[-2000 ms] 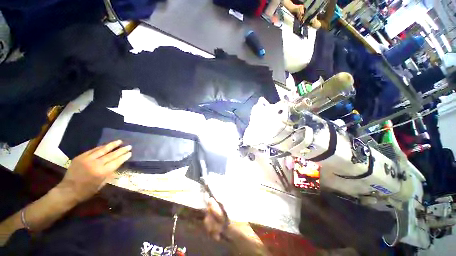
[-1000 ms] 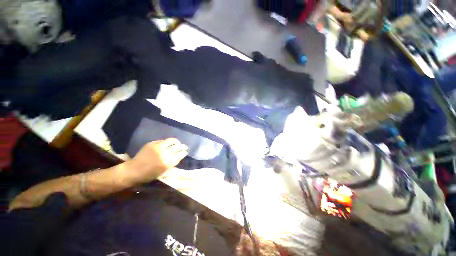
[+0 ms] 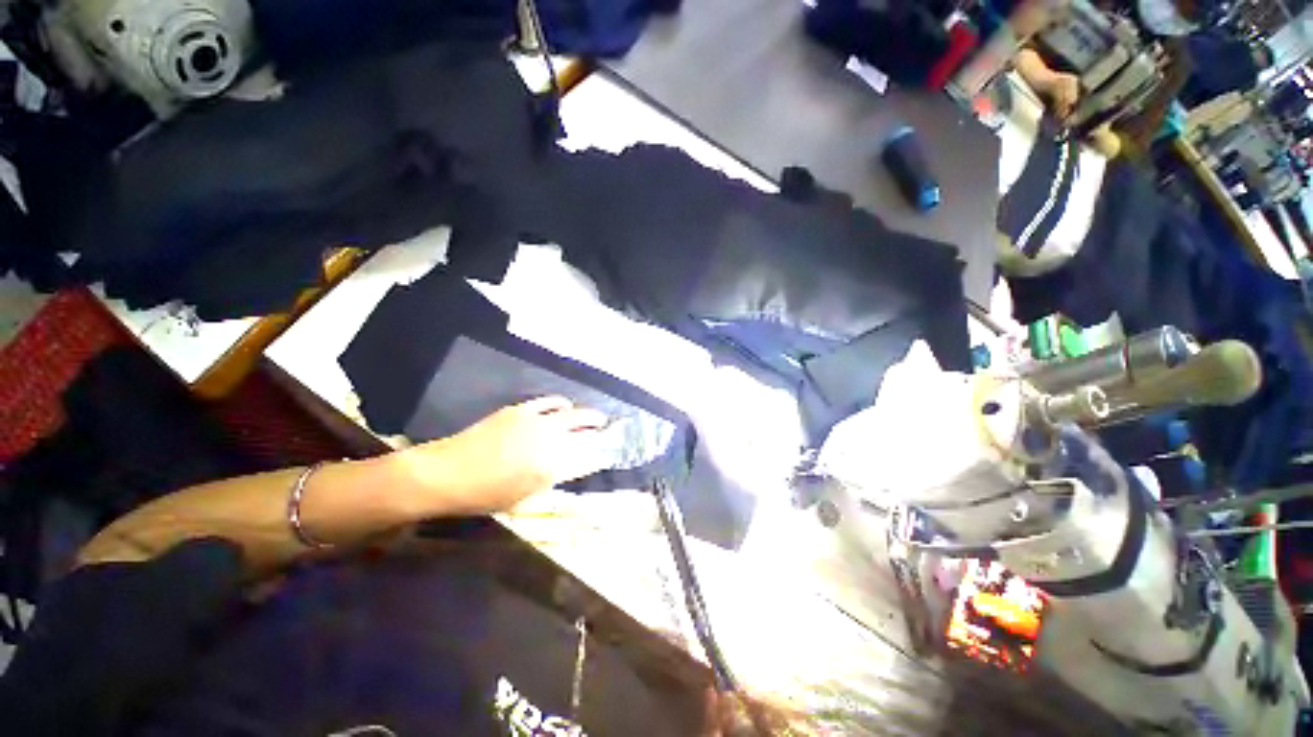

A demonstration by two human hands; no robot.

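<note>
A dark panel [image 3: 411,338] with a grey patch [image 3: 483,377] lies on the white table near its front edge. My left hand [image 3: 526,449] is on the patch's right part, fingers bent and close together; whether they pinch the cloth is hidden. The patch looks creased and shiny beside the fingertips. Long dark scissors [image 3: 684,569] point up the table, tips at the panel's right end. My right hand [image 3: 760,711] is blurred and cut off by the bottom edge, around the scissors' lower end. A dark piece [image 3: 723,507] lies right of the tips.
The cream sewing machine head [image 3: 936,446] stands at right, with a glowing orange-red display [image 3: 994,616]. Larger dark fabric [image 3: 634,216] lies beyond the white strip. A thread cone [image 3: 910,169] lies on the grey table [image 3: 763,72]. Another machine [image 3: 180,51] is top left. A person's hand shows at top right.
The view has shifted, so the scene sits lower and further right. My left hand has slid along the patch towards its right end. My right hand has dropped mostly out of the picture.
</note>
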